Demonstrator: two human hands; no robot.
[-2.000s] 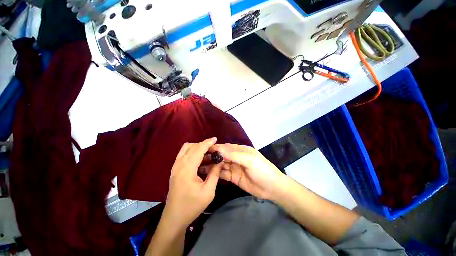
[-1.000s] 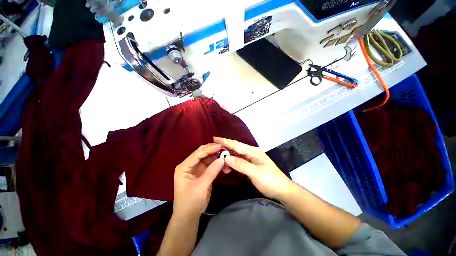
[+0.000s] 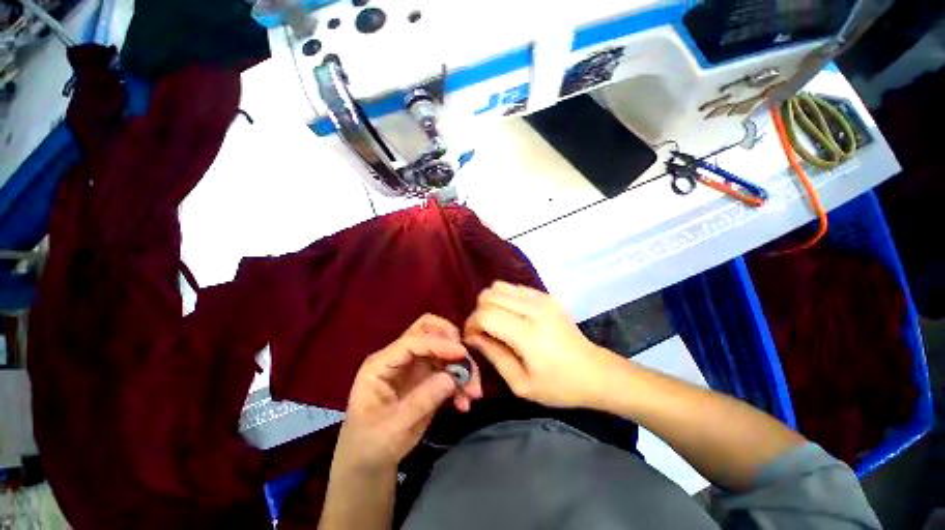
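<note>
My left hand pinches a small silvery round piece, which looks like a bobbin case, above my lap. My right hand is just to the right of it, its thumb and fingertips brought together; whether a thread is between them cannot be seen. A dark red garment piece lies flat on the table behind my hands, its gathered top edge at the presser foot of the white sewing machine.
A maroon garment pile hangs over the table's left. A black phone-like item, snips beside a blue and orange tool, an orange cord and an olive coil lie right. A blue crate holds maroon pieces below.
My hands have moved slightly apart; the silvery piece stays in my left fingers, lower than before. My right hand has moved off it to the right. The view has shifted, moving the machine rightward.
</note>
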